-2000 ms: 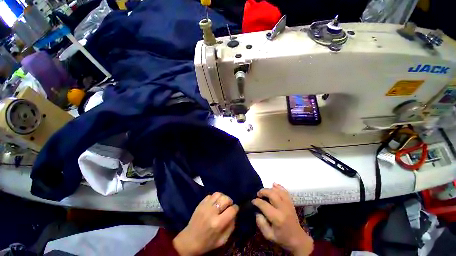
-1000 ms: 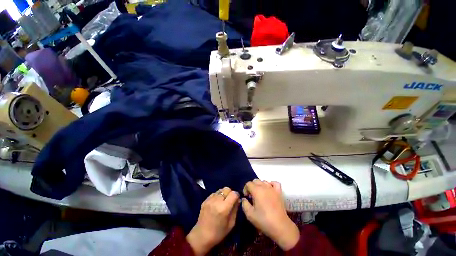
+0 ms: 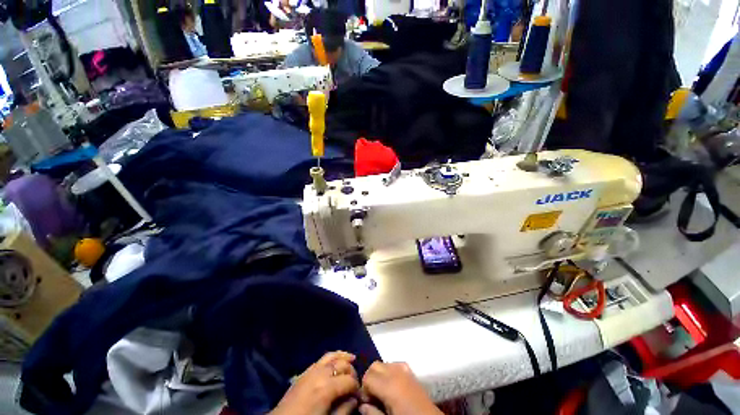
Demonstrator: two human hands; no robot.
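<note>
The navy garment (image 3: 276,324) lies left of the needle and hangs over the table's front edge. My left hand (image 3: 320,387) and my right hand (image 3: 397,391) are close together at the bottom edge, partly cut off. Both pinch the dark navy cloth between them; the fingertips and the pinched part are mostly hidden. A light grey-white panel (image 3: 146,365) of the garment shows at the left. The cloth is in front of the needle area (image 3: 359,271), and I cannot see it under the presser foot.
The cream JACK machine (image 3: 479,203) stands behind the table edge, with a phone (image 3: 439,254) under its arm. Black snips (image 3: 487,321) and red-handled scissors (image 3: 586,300) lie to the right. A yellow-handled screwdriver (image 3: 316,121) stands on the head. A person (image 3: 333,50) sits behind.
The view has tilted up, showing the thread cones and the person behind. My hands appear lower in the picture, still close together on the navy cloth.
</note>
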